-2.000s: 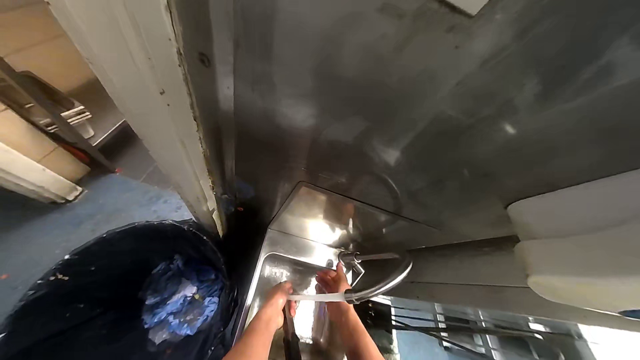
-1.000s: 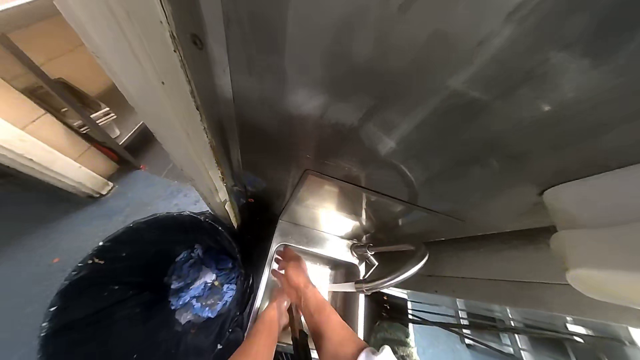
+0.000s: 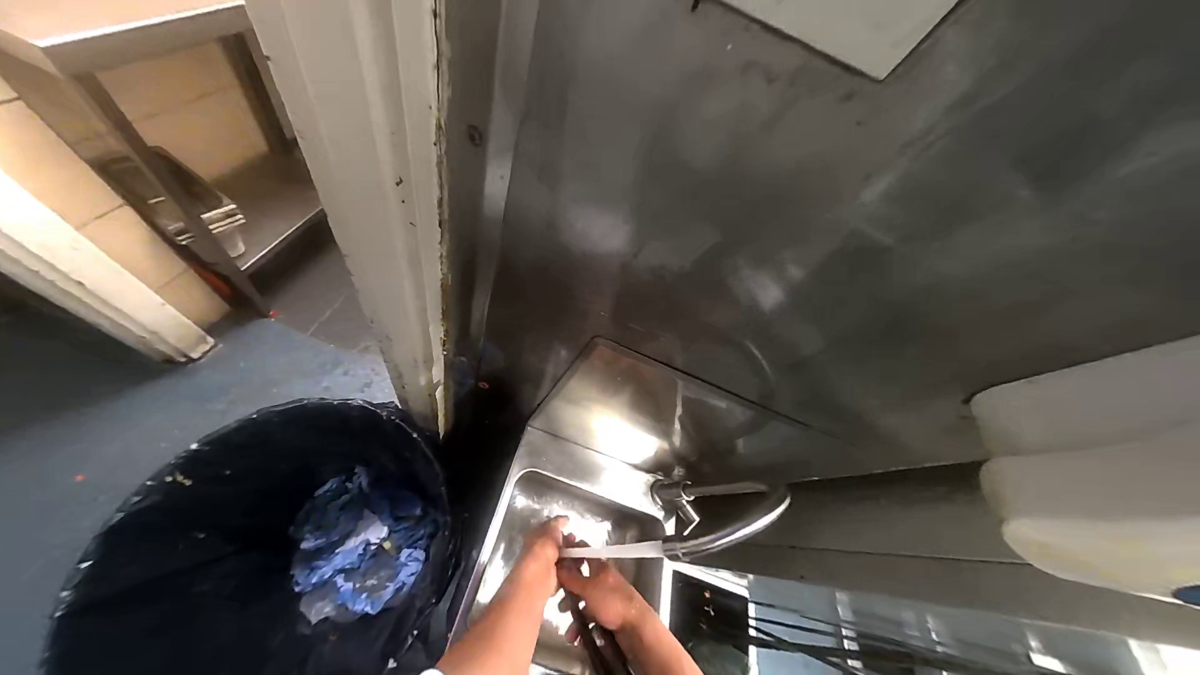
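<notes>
A stream of water (image 3: 614,551) runs from the curved metal faucet (image 3: 741,530) over a small stainless steel sink (image 3: 539,483). My left hand (image 3: 544,553) is under the stream at its end, fingers toward the faucet side of the basin. My right hand (image 3: 605,592) lies just beside it, fingers reaching toward the left hand, with water passing by them. No held object shows in either hand. A dark strip (image 3: 591,637), which I cannot identify, runs below the hands between the forearms.
A bin with a black liner (image 3: 225,553) stands left of the sink, holding crumpled blue and clear waste (image 3: 361,553). A worn white door frame (image 3: 352,169) rises behind it. White wall dispensers (image 3: 1097,469) jut out at the right. A steel panel (image 3: 750,234) covers the wall.
One second ago my hands were together at the left of the basin, away from the stream. Now they are in the running water, closer to the faucet.
</notes>
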